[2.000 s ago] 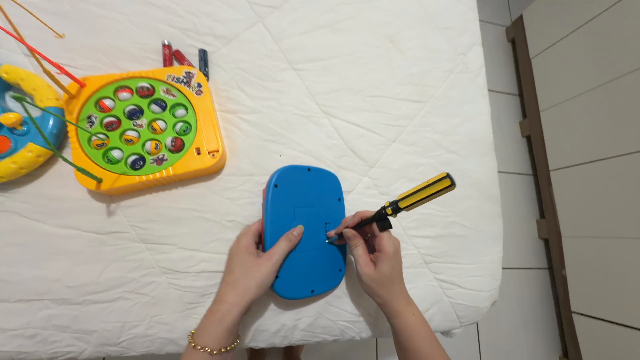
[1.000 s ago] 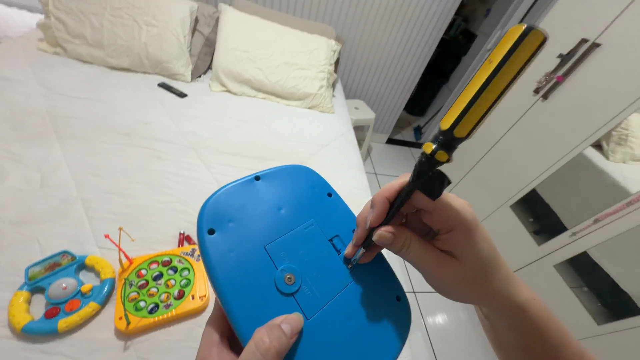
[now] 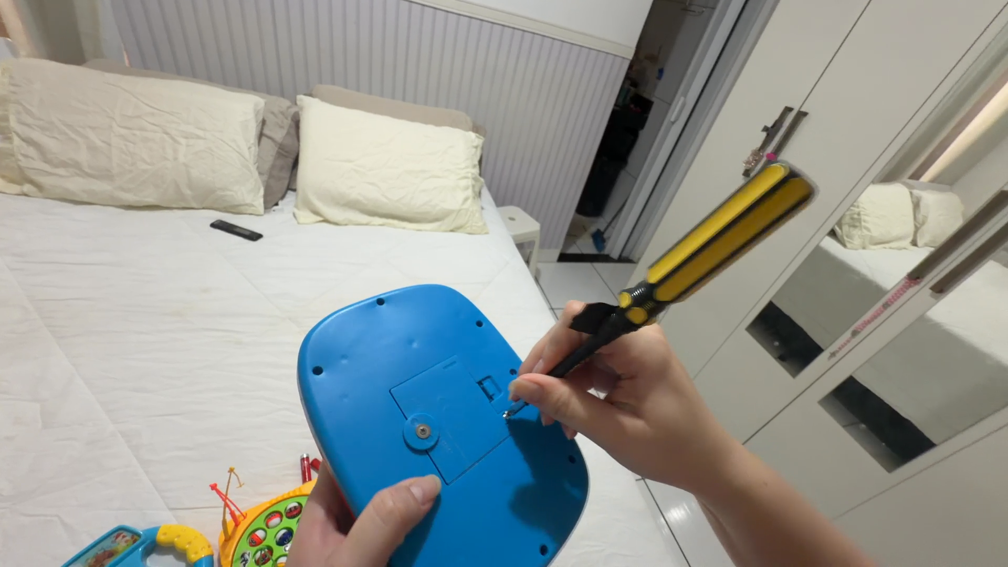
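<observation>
My left hand (image 3: 378,516) holds a blue plastic toy (image 3: 354,339) by its lower left edge, thumb on the back face. A battery cover (image 3: 465,441) with one screw (image 3: 423,431) at its left edge is set in that face, beside a small slot (image 3: 489,387). My right hand (image 3: 622,394) grips a screwdriver (image 3: 709,244) by its dark shaft, the yellow and black handle pointing up and right. Its metal tip is at the cover's right edge, near the slot; whether it touches cannot be told. Black material is around the shaft near the handle.
On the white bed (image 3: 157,315) lie a fishing game toy (image 3: 268,528), a toy steering wheel (image 3: 185,539), a battery (image 3: 305,468) and a black remote control (image 3: 236,230). Pillows (image 3: 386,161) rest at the headboard. A white stool (image 3: 520,224) stands beside the bed, and a wardrobe (image 3: 827,189) is at the right.
The view has swung up toward the pillows and wardrobe. Both hands still hold the blue toy and the screwdriver, whose tip remains around the cover's right side.
</observation>
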